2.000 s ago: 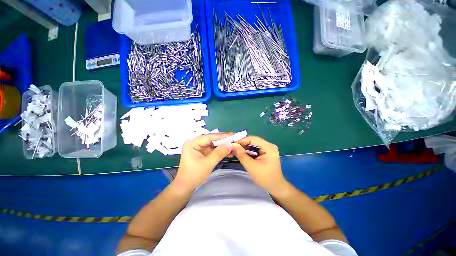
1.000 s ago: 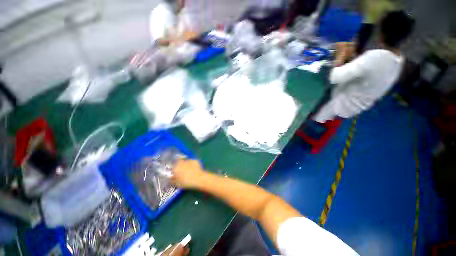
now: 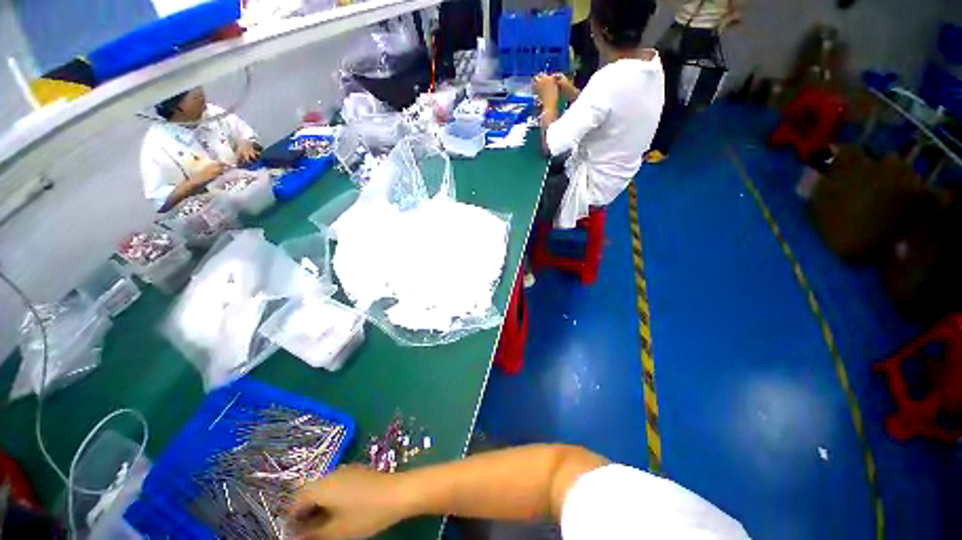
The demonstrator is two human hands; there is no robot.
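Observation:
My right hand point(image 3: 343, 504) is over the near right part of the blue tray point(image 3: 174, 454) of long metal rods point(image 3: 264, 454). Its fingers point down among the rods; whether they grip one cannot be told. My left hand is not in the picture. A small heap of tiny dark and reddish shiny pieces point(image 3: 396, 445) lies on the green bench top point(image 3: 422, 396) just right of the tray, beyond my forearm.
A large clear bag of white parts point(image 3: 422, 258) lies beyond the tray, with a lidded clear box point(image 3: 322, 332) beside it. Boxes of parts point(image 3: 153, 253) stand at the far left edge. One person point(image 3: 607, 121) sits at the right side, another point(image 3: 195, 148) across the bench.
The view has swung up and right from the bench front. My right hand has left the white tab and gone to the rod tray. My left hand has dropped out of the picture.

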